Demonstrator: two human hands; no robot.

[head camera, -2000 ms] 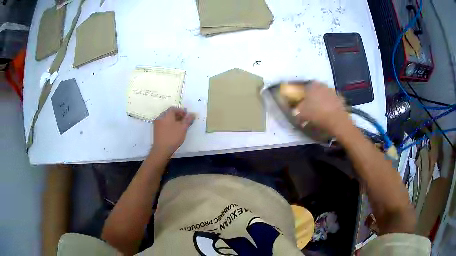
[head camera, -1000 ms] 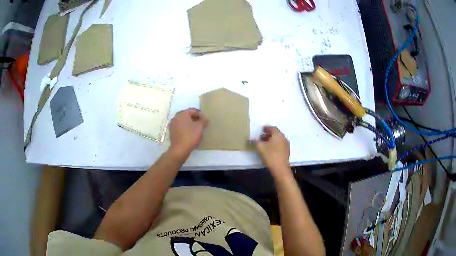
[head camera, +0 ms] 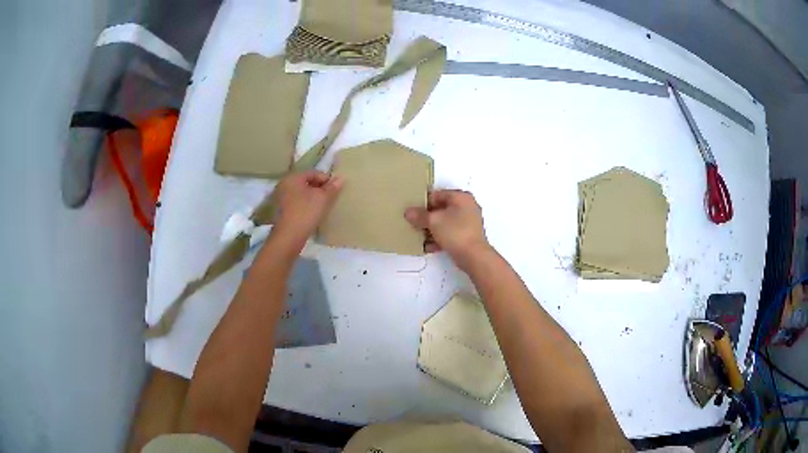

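A khaki pocket piece [head camera: 376, 199] lies on a small pile at the left part of the table, its point facing the far side. My left hand [head camera: 306, 199] holds its left edge with the fingertips. My right hand [head camera: 452, 221] grips its right edge. The cream template [head camera: 462, 347] lies near the front edge, partly behind my right forearm. The small grey template [head camera: 306, 305] lies partly under my left forearm. The steam iron [head camera: 709, 363] stands at the far right beside its dark iron rest [head camera: 726, 310].
A khaki stack [head camera: 623, 223] lies at the right. Red-handled scissors [head camera: 716, 190] and metal rulers [head camera: 558, 75] lie toward the far edge. More khaki piles [head camera: 261, 115] and a fabric strip [head camera: 345, 106] lie at the left. A grey and orange object [head camera: 158, 155] is beyond the left edge.
The view has turned to the left. The khaki piece has gone from the middle of the table to the left pile, with both hands on it. The iron stays at the right.
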